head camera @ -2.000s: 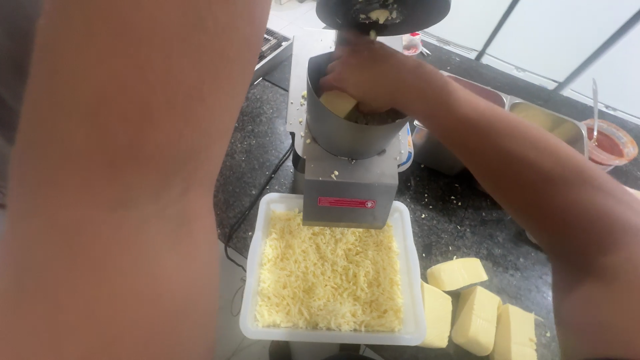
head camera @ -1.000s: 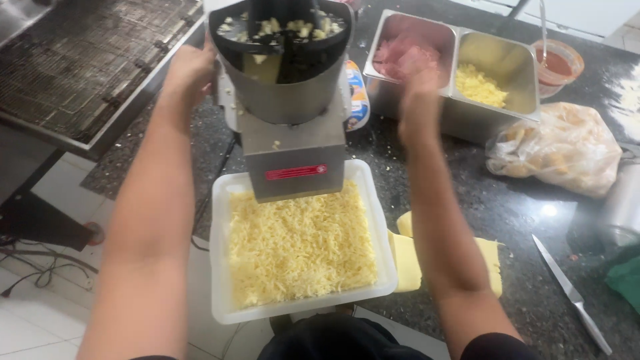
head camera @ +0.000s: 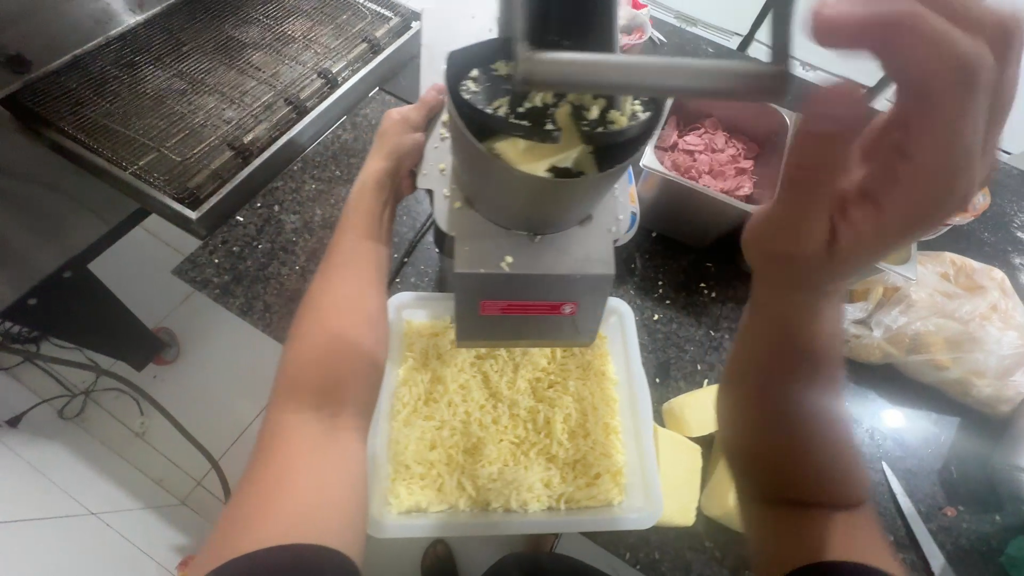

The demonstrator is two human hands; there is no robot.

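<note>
A metal food grater machine (head camera: 534, 264) stands on the dark stone counter, with pieces of cheese (head camera: 544, 152) in its round hopper. My left hand (head camera: 404, 144) rests against the left side of the machine, fingers partly hidden behind it. My right hand (head camera: 888, 152), blurred, is raised at the upper right beside the metal lever handle (head camera: 656, 76), fingers apart and curved; whether it touches the lever does not show. Beneath the outlet, a white plastic tub (head camera: 516, 524) holds grated cheese (head camera: 504, 424). Cheese blocks (head camera: 678, 476) lie right of the tub, partly behind my right forearm.
A metal pan (head camera: 688, 212) of pink sliced meat (head camera: 708, 156) stands right of the machine. Farther right lie a plastic bag of food (head camera: 952, 328) and a knife (head camera: 916, 520). A conveyor with a wire belt (head camera: 208, 88) is at the upper left, with cables (head camera: 76, 392) on the floor below.
My right hand was inside the hopper two seconds ago, then over by the meat pan, and is now raised by the lever. The hopper's black lid, swung up at first, now sits lower over the hopper.
</note>
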